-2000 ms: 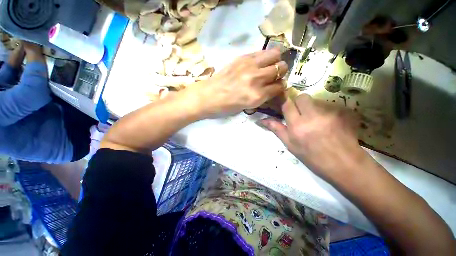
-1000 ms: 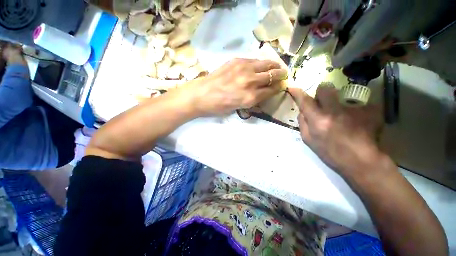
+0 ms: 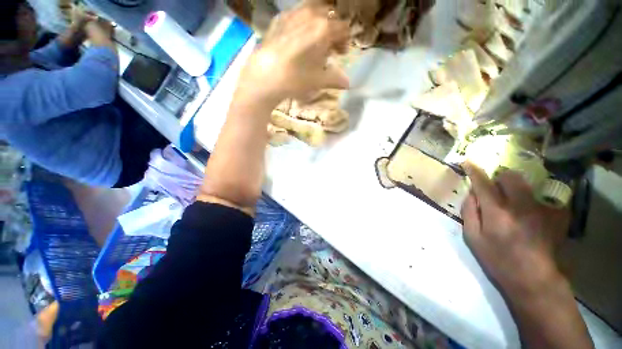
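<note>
My left hand [image 3: 297, 58] is raised over the loose heap of beige cut pieces [image 3: 310, 119]; it is blurred, and I cannot tell whether it holds anything. My right hand [image 3: 511, 221] rests on the machine bed with its index finger by the brightly lit needle area; its other fingers are curled and their contents are hidden. The slide plate [image 3: 426, 170] lies beside it, with a dark-edged loop [image 3: 384, 172] at its left end. Several beige sewn pieces [image 3: 464, 82] lie in a chain behind the needle area.
The pale machine head [image 3: 573, 75] is at upper right, with a ribbed knob [image 3: 556, 193] and dark snips [image 3: 580, 208] below. A darker tan bundle [image 3: 389, 20] lies at the back. A thread cone [image 3: 179, 44] and another person's blue sleeve [image 3: 68, 85] are left. Blue crates [image 3: 65, 235] stand below.
My left hand has left the needle area and moved up and left over the heap. My right hand stays by the needle. The view has shifted, showing the slide plate and the chain of pieces more fully.
</note>
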